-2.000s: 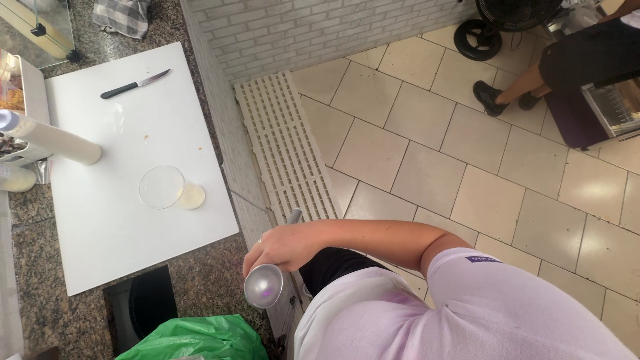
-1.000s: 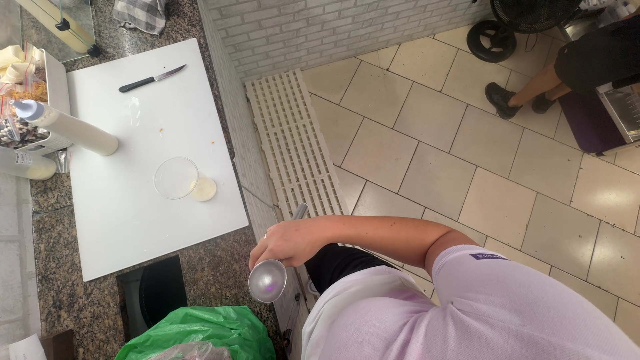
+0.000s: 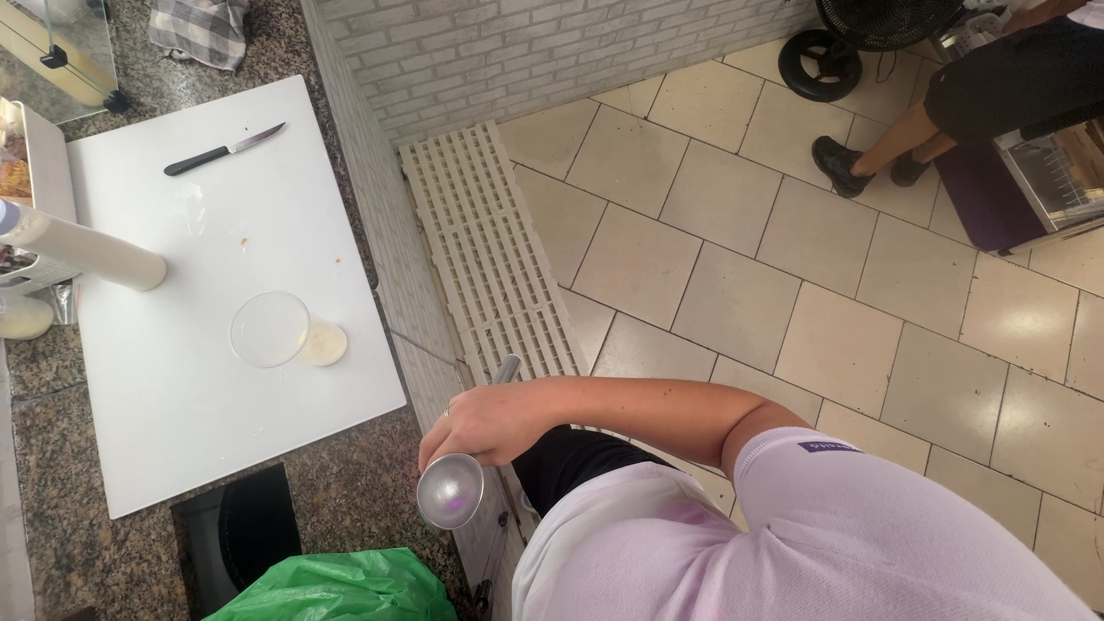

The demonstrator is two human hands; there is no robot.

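My right hand (image 3: 483, 423) is closed around a metal ice-cream scoop, its round bowl (image 3: 450, 492) below the fingers and its handle end above the hand. It is held beside the counter edge, to the right of a white cutting board (image 3: 198, 414). A clear cup (image 3: 270, 329) stands on the board, with something pale in its bottom. Near the board's far edge lies a knife with a black handle (image 3: 197, 161). A tall squeeze bottle (image 3: 112, 254) with pale contents stands on the board's left side. My left hand is out of view.
A green plastic bag (image 3: 345, 586) and a dark opening (image 3: 246, 522) in the granite counter lie at the near end. A checked cloth (image 3: 200, 30), a white basket (image 3: 53, 164) and a glass case are farther off. A fan (image 3: 819, 65) and another person's legs (image 3: 897, 147) are at upper right.
The view has shifted slightly. My right hand has kept hold of the scoop beside the counter throughout, and the items on the board have not moved.
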